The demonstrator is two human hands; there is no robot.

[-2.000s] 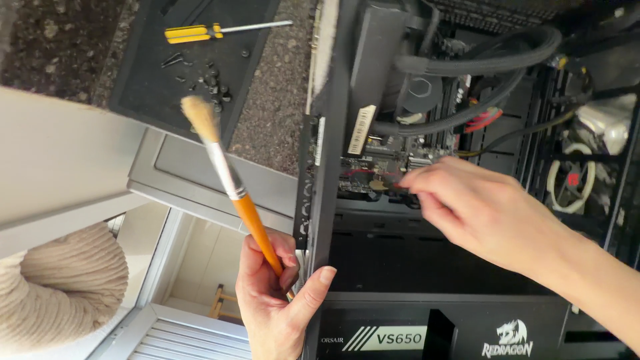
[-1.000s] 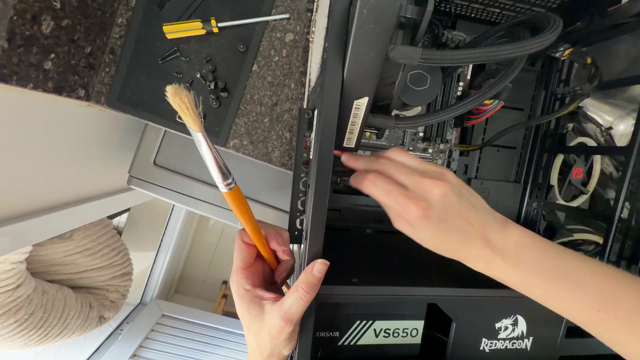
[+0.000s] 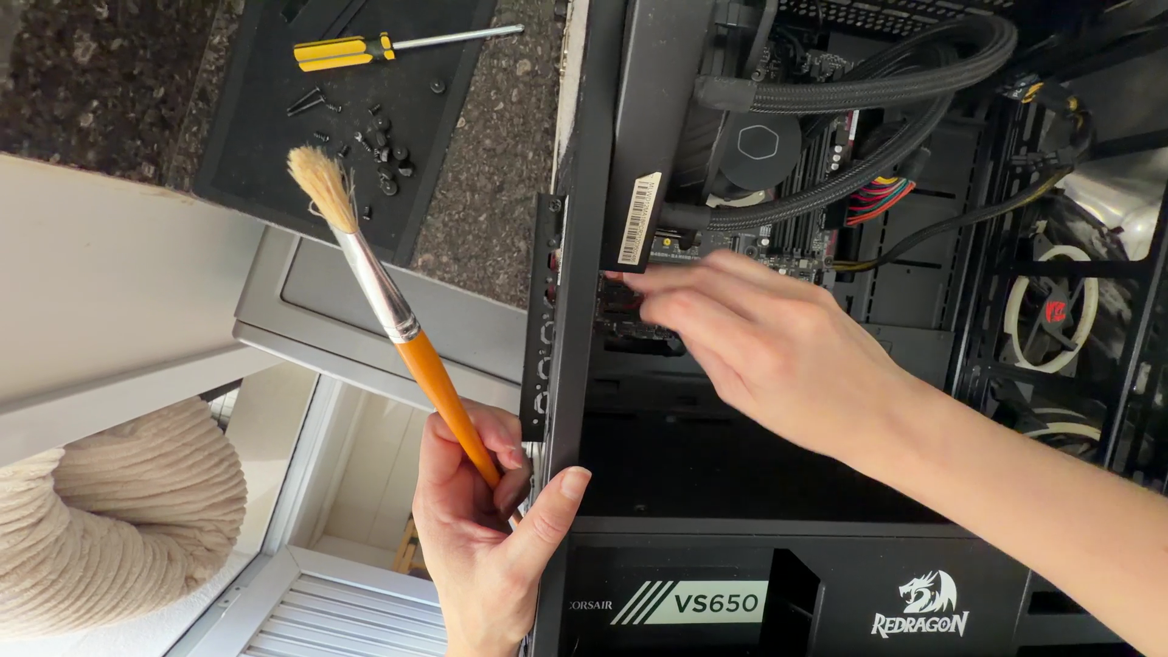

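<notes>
My left hand (image 3: 488, 525) grips a round paintbrush with an orange wooden handle (image 3: 433, 379), bristles up, and rests against the rear edge of the black computer case (image 3: 573, 365). Inside the case, my right hand (image 3: 757, 338) reaches to the rear side, fingertips at the lower end of the black radiator (image 3: 648, 119). Whether those fingers hold anything is hidden. Near them lies the motherboard (image 3: 785, 251), below the round cooler pump block (image 3: 760, 151) with its two sleeved hoses (image 3: 867, 91).
On a black mat (image 3: 246, 137) over the granite counter (image 3: 484, 173) lie a yellow-handled screwdriver (image 3: 343, 53) and several screws (image 3: 388, 155). Fans (image 3: 1049, 310) sit at the right of the case, a power supply shroud (image 3: 821, 584) below. A fabric-covered ring (image 3: 155, 511) is at lower left.
My right hand has moved left, from over the middle of the motherboard to the case's rear side by the radiator end. My left hand keeps its hold on the paintbrush.
</notes>
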